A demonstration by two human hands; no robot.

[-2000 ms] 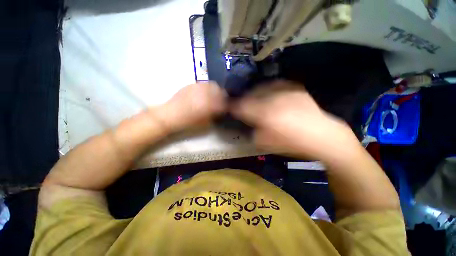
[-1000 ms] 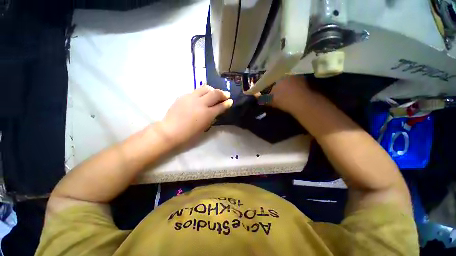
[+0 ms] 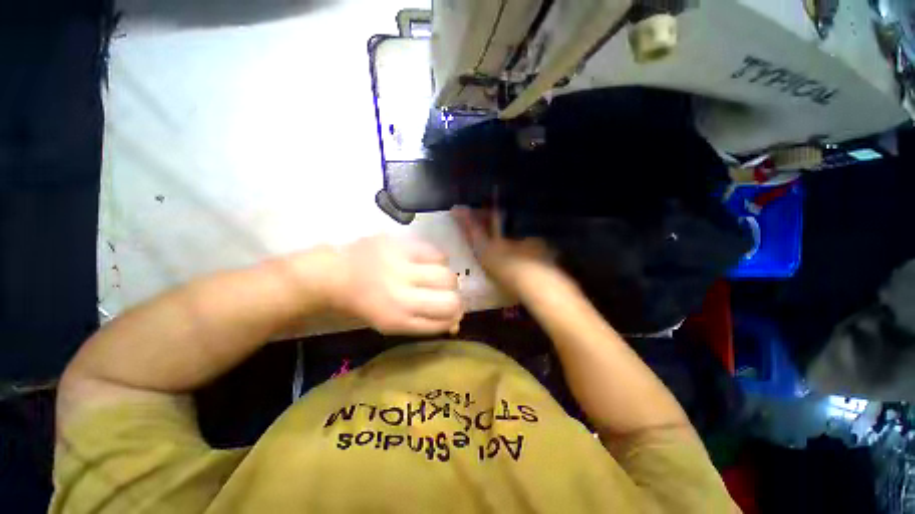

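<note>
The dark garment piece lies under and right of the machine head, its left end over the metal needle plate. The presser foot area is blurred, and cloth lies beneath it. My left hand is curled near the table's front edge, off the main cloth; whether its fingertips hold anything is unclear. My right hand is blurred at the cloth's front edge, fingers pointing towards the machine; its grip cannot be made out.
The white table top spreads left of the plate. Black cloth lies at the far left. A blue tray with a white ring-shaped item is at right, beside the dark cloth. A cream knob sits on the head.
My left hand has moved from the needle area back to the front edge. My right hand has come forward from beside the needle. More dark cloth spreads at right, and more plate shows.
</note>
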